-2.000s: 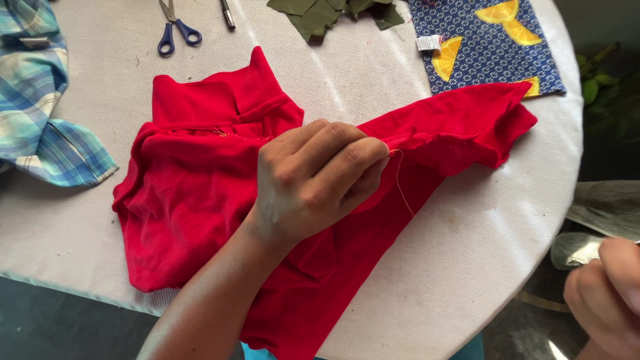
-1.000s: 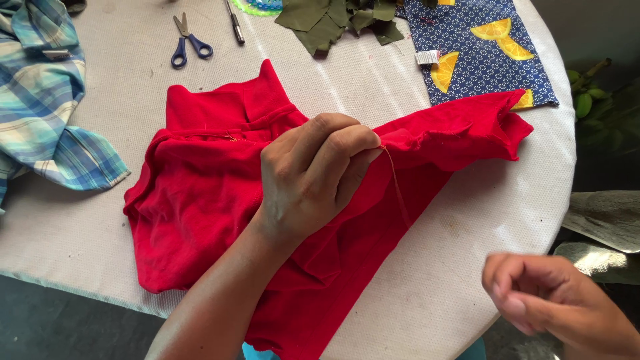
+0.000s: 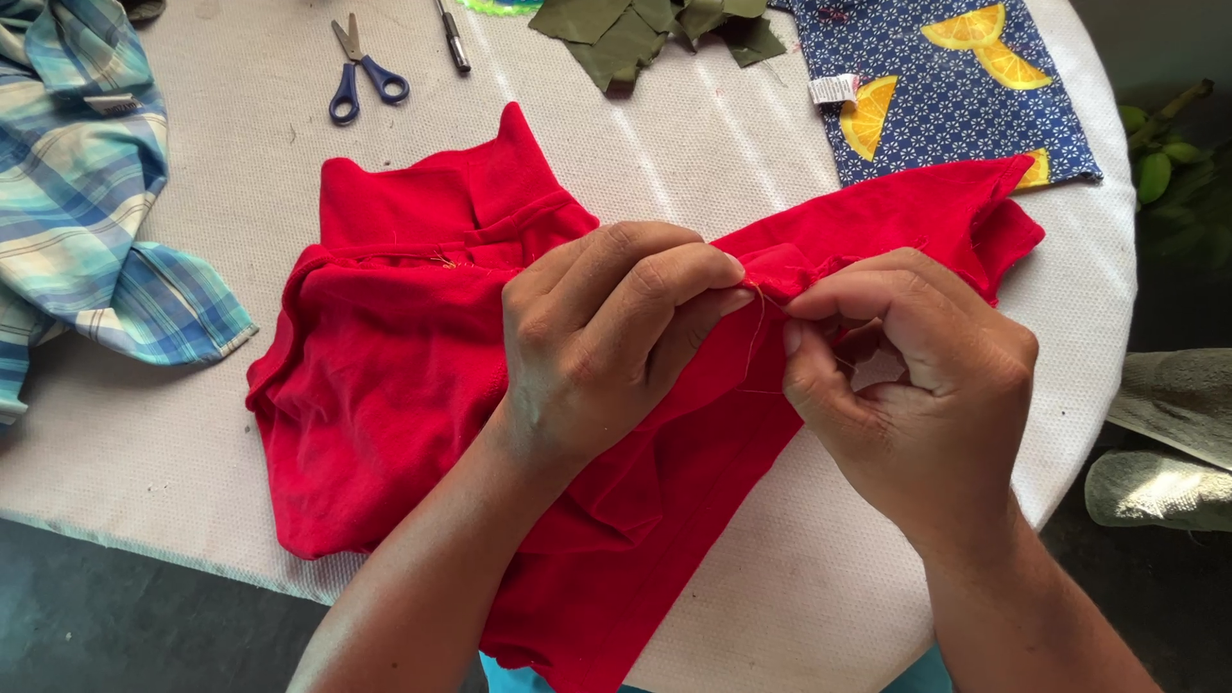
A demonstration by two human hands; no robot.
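Note:
A red fabric garment (image 3: 385,346) lies rumpled across the table and hangs over its near edge. My left hand (image 3: 616,327) pinches the garment's seam between thumb and fingers. Close on its right, my right hand (image 3: 905,366) has thumb and forefinger nearly together at the same seam; a needle cannot be made out there. A thin, light thread (image 3: 753,346) loops down from the seam between both hands. Yellowish stitches (image 3: 443,260) show along another seam at the left.
Scissors with blue handles (image 3: 361,72) and a pen (image 3: 452,38) lie beyond the garment on the white-covered table (image 3: 231,462). Blue plaid cloth (image 3: 87,183) is at the left. Dark green fabric scraps (image 3: 616,38) and blue cloth with orange slices (image 3: 943,106) lie at the back.
My right hand has come in from the lower right to the seam beside my left hand. The left hand keeps its pinch on the red fabric.

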